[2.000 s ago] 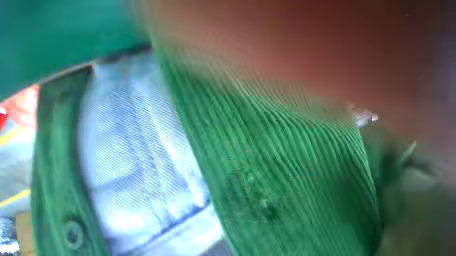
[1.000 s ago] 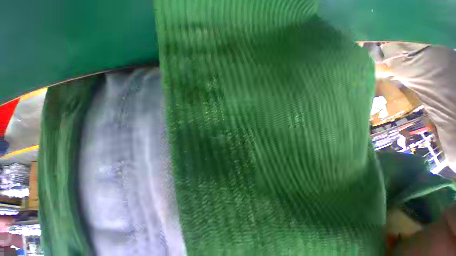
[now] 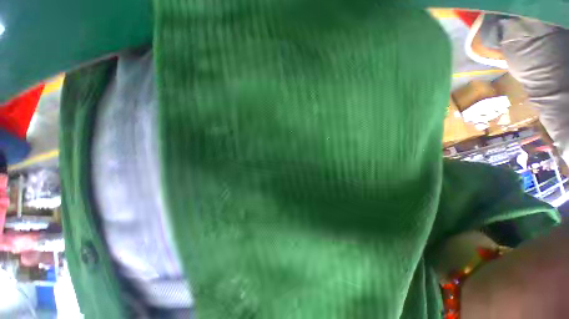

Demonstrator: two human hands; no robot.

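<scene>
The wearer's green jacket [image 3: 299, 143] fills the middle, with a light grey shirt [image 3: 128, 168] beside it. My right hand [image 3: 518, 280] is a blurred patch of skin, cut off by the lower right edge, near a green sleeve cuff and a red beaded band [image 3: 452, 298]. Its fingers cannot be made out, nor whether it holds anything. My left hand is not in view. The green worktop [image 3: 75, 34] crosses the top. No work item shows in either hand.
Red material [image 3: 24, 113] hangs below the worktop's edge at left. Another person's beige-clothed part [image 3: 539, 68] is at upper right. Brown cardboard boxes [image 3: 475, 93] and shelving with mixed items stand at right. Shelves with goods show at lower left.
The large blurred skin shape across the upper right two seconds ago is gone from there. Skin now shows at lower right, with the red beads clearer. The jacket front has shifted left.
</scene>
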